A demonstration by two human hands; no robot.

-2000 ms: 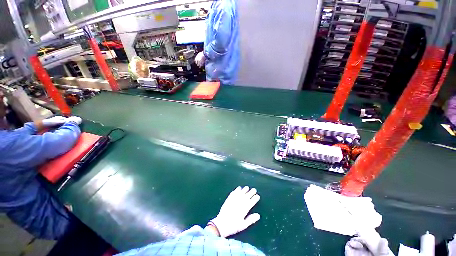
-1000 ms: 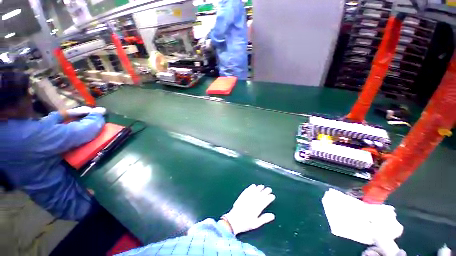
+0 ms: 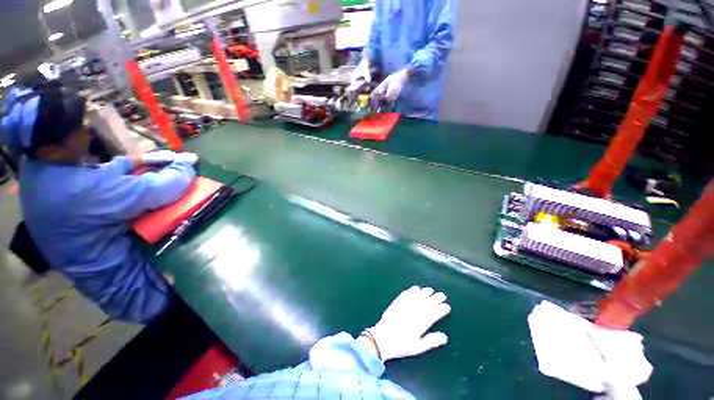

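Observation:
My left hand (image 3: 411, 324), in a white glove, lies flat on the green bench with its fingers apart and holds nothing. My right hand (image 3: 622, 389), also white-gloved, is mostly cut off by the bottom edge. It overlaps the lower end of a crumpled white cloth (image 3: 565, 349) at the foot of an orange post; whether it grips the cloth is unclear. A power supply board (image 3: 513, 248) with two long ribbed pale heat sinks (image 3: 571, 247) lies beyond the cloth, untouched by my hands.
Orange-red wrapped posts (image 3: 665, 269) stand at the right. At the left, a person in blue (image 3: 102, 211) leans arms on a red pad (image 3: 168, 212) beside dark tools. Across the bench (image 3: 329, 262), another person's gloved hands are near a red pad (image 3: 376, 126) and another board.
The view has swung left, so the bench things sit further right. The person across the bench now shows both hands above the far red pad. My left hand stays flat on the bench.

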